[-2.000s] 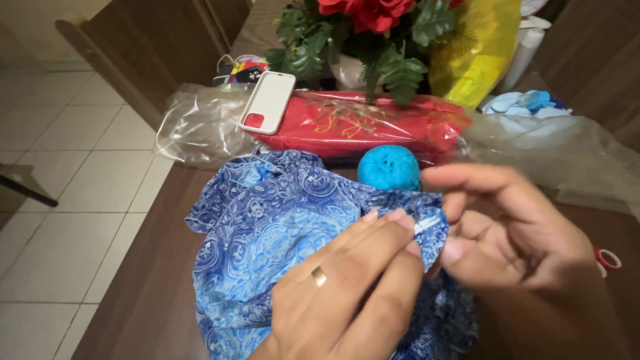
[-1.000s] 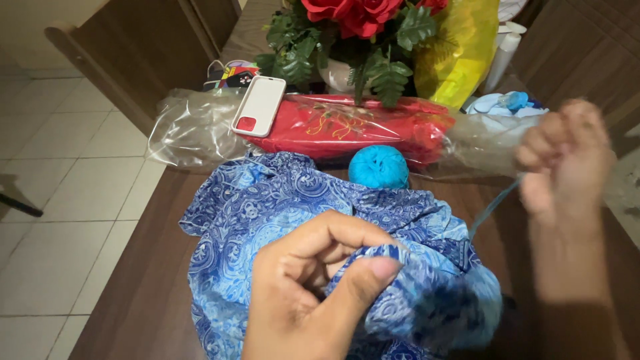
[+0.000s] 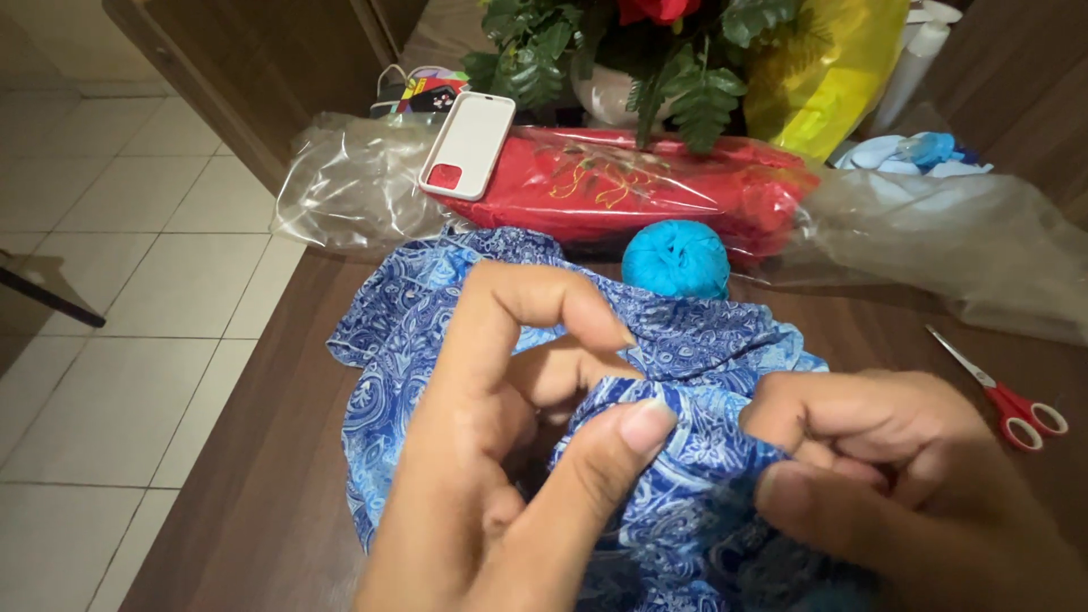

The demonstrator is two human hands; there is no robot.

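Blue paisley fabric [image 3: 408, 399] lies bunched on the brown wooden table, with part of it raised between my hands. My left hand [image 3: 510, 442] pinches a fold of it, the thumb pressing on top and the index finger arched above. At the fold's right edge, my right hand [image 3: 901, 467] has the cloth between thumb and bent fingers. Whether a needle or thread is in those fingers cannot be told. Just behind the fabric sits a ball of turquoise yarn [image 3: 677, 259]. Red-handled scissors [image 3: 999, 395] rest on the table beyond my right hand, blades partly hidden by nothing.
Behind the yarn lies a red embroidered item [image 3: 612, 183] in clear plastic, with a white phone case [image 3: 469, 146] on its left part. Farther back stand a vase [image 3: 608, 98] with red flowers, a yellow bag [image 3: 820, 76] and a white bottle [image 3: 911, 72]. A wooden chair [image 3: 255, 76] is at left.
My right hand, raised at the right with a blue thread one second ago, has come down to the fabric. My left hand still holds the cloth, its index finger now lifted.
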